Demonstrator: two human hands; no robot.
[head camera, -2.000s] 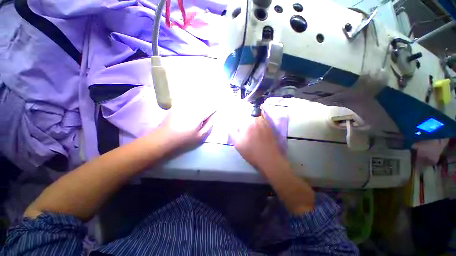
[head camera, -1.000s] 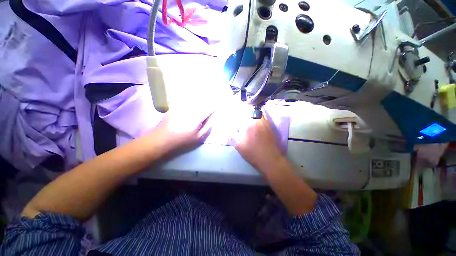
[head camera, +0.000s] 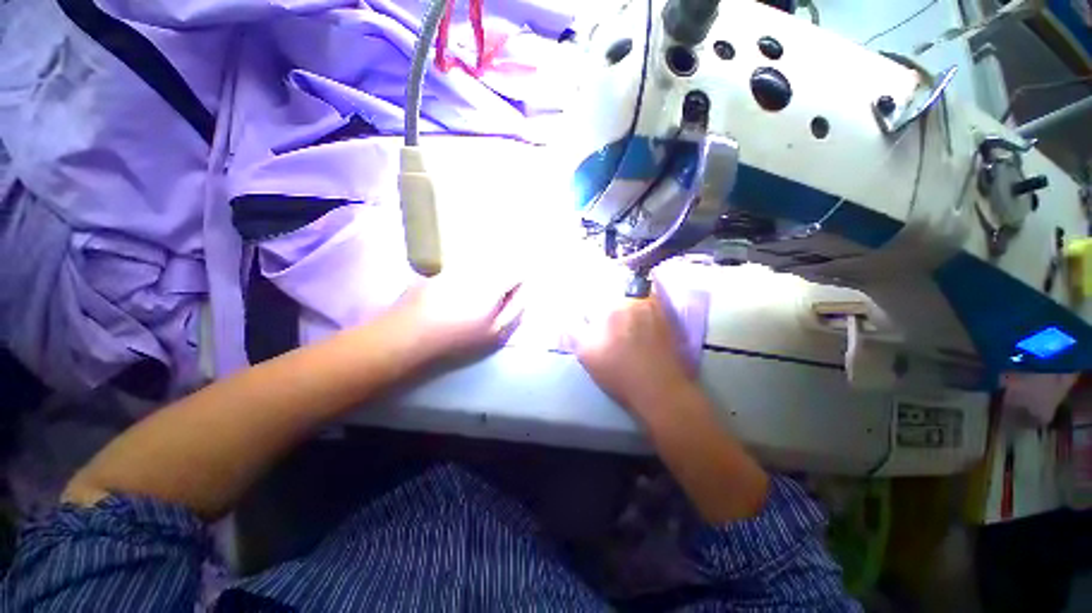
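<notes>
The light purple garment piece (head camera: 685, 314) lies on the machine bed under the needle area, washed out white by the lamp. My left hand (head camera: 461, 321) lies on the cloth left of the needle, its fingers lost in the glare. My right hand (head camera: 625, 345) is on the cloth just below the needle area, fingers bent, its fingertips in glare beside a small dark knob (head camera: 638, 285). The needle and presser foot cannot be made out. A black band (head camera: 273, 299) runs between purple layers left of my left hand.
The sewing machine head (head camera: 790, 132) stands at upper right, with a glowing control panel (head camera: 1045, 345). A gooseneck lamp (head camera: 419, 216) hangs above my left hand. A garment bundle (head camera: 108, 263) spills left. A red cord (head camera: 461, 36) hangs behind. A yellow block (head camera: 1079, 266) is at the right.
The view has shifted, so the machine and lamp appear further right and slightly lower. Both hands keep nearly the same place on the cloth.
</notes>
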